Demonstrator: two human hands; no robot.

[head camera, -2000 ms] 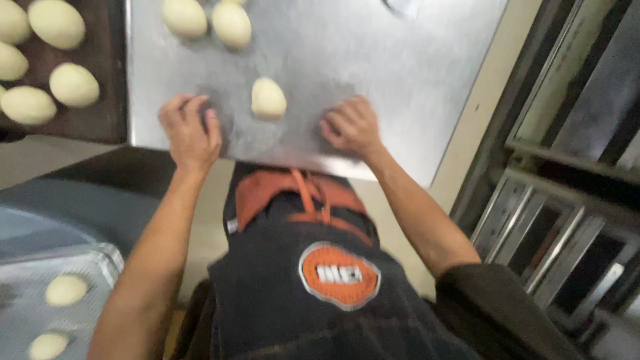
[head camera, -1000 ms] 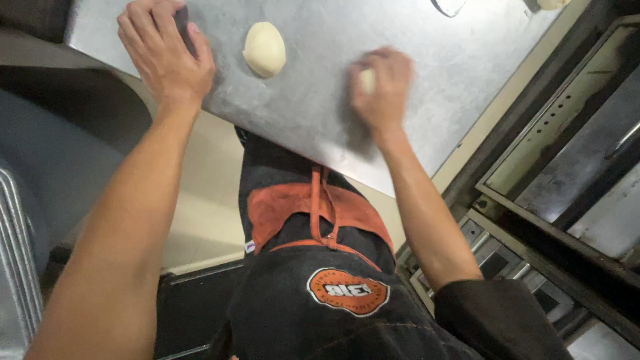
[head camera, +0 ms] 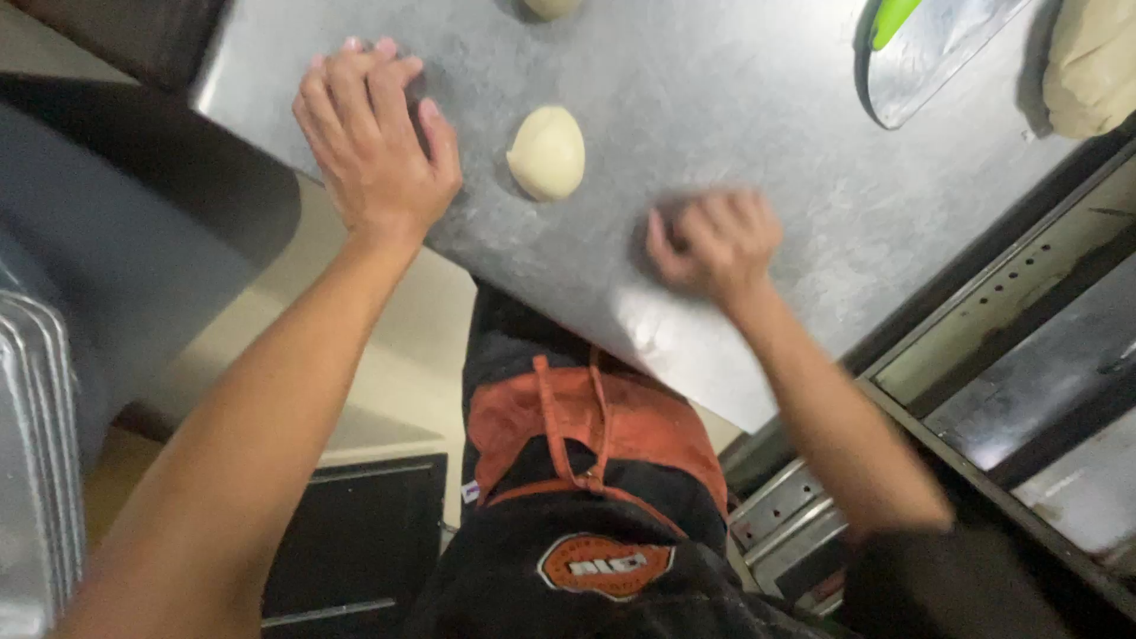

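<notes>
My left hand [head camera: 377,142] rests palm down near the left edge of the metal work table [head camera: 763,106], its fingers slightly spread. Just right of it lies a smooth, pale dough ball [head camera: 548,153]. My right hand [head camera: 713,240], blurred, is cupped low over the tabletop, farther right and nearer the front edge. Whatever lies beneath its palm is hidden. Part of another dough ball [head camera: 552,7] shows at the top of the view.
At the upper right lie a blade with a green handle [head camera: 895,19] and a large lump of dough [head camera: 1093,71]. Stacked metal trays [head camera: 40,444] stand at the lower left. Metal equipment with doors [head camera: 1038,390] flanks the table on the right.
One second ago a bit of dough showed under my right hand; now none shows there. The view has shifted, bringing the green handle and large dough lump in.
</notes>
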